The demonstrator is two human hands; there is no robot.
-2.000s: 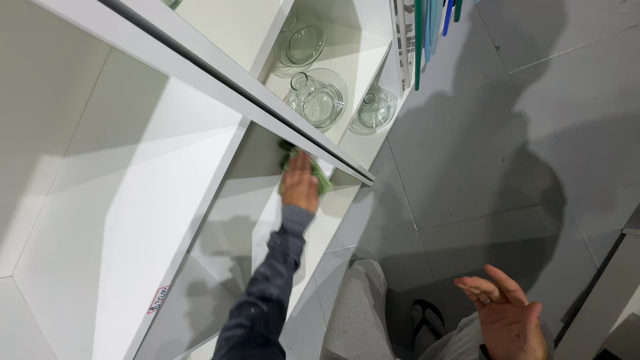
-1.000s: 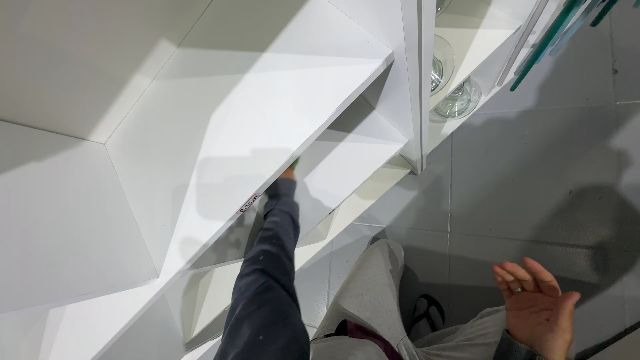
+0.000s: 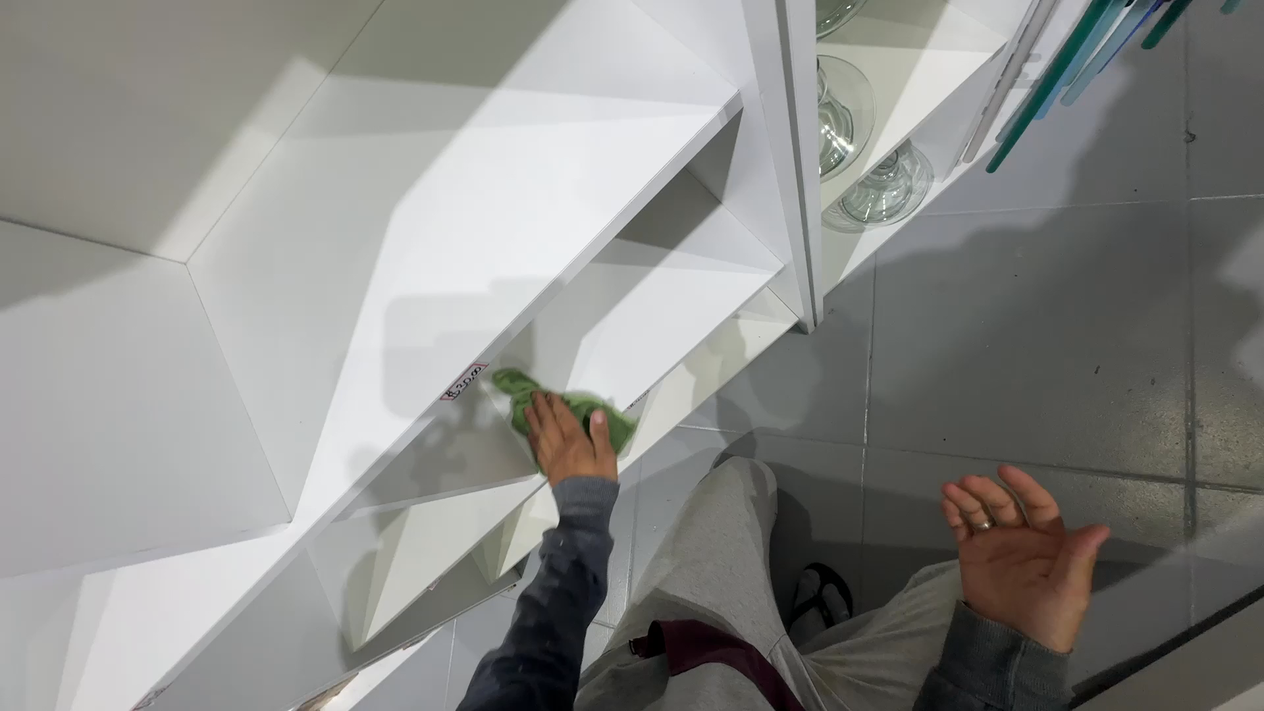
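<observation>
My left hand [image 3: 571, 444], back up and in a dark sleeve, holds a crumpled green cloth [image 3: 612, 423] under its fingers. Cloth and hand are at the front of a lower white shelf [image 3: 671, 306], just right of a small price tag [image 3: 463, 381] on the edge of the shelf above. Part of the cloth is hidden by the fingers. My right hand [image 3: 1022, 553] is held palm up over the floor at the right, fingers apart and a ring on one finger, with nothing in it.
A white upright panel [image 3: 790, 158] divides these shelves from others holding clear glassware [image 3: 882, 188]. Green and blue strips [image 3: 1052, 89] stick out at the top right. Grey floor tiles [image 3: 997, 346] lie below; a sandalled foot [image 3: 822, 597] is near my legs.
My left hand and the cloth, mostly hidden inside the shelf one second ago, have come out into view at its front. The view has shifted left along the shelves. My right hand stays empty.
</observation>
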